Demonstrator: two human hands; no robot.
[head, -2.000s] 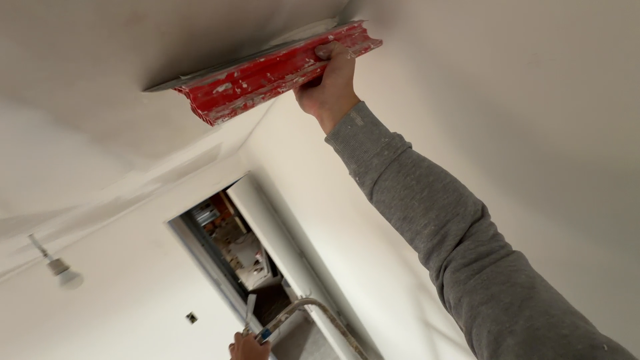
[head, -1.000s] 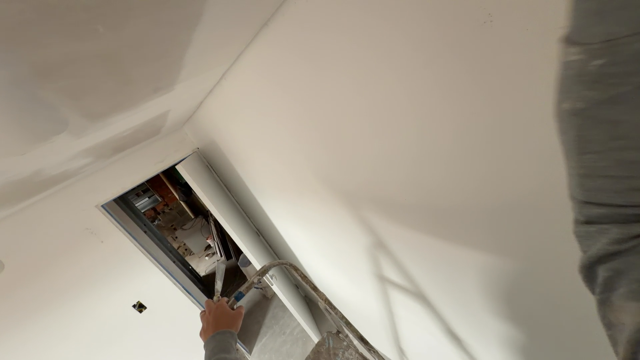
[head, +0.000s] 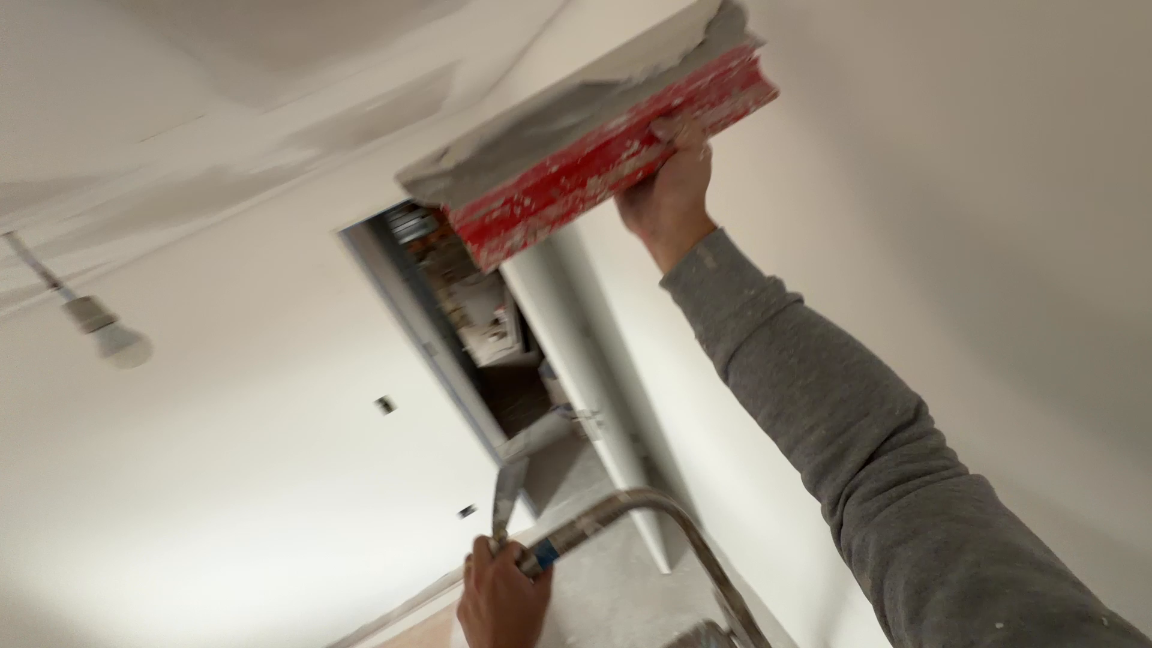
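My right hand (head: 670,184), in a grey sleeve, grips a wide finishing knife by its red, plaster-spattered handle (head: 585,175). Grey compound lies along its long blade (head: 540,117), which is raised near the ceiling line and blurred. Low in the view, my left hand (head: 506,589) holds a small putty knife (head: 508,495) with its blade upward. The same hand also rests against the end of a bent metal rail (head: 630,504) spotted with compound.
A bare bulb (head: 121,345) hangs from the ceiling at left. Past the hands stands a doorway (head: 423,333) with a white door (head: 585,396) ajar beside it. The ceiling shows damp compound patches (head: 378,108). Electrical box openings (head: 384,405) are in the far wall.
The red-handled knife, against the ceiling two seconds ago and out of view one second ago, is in view again, its blade bearing compound. My left hand stays low by the rail.
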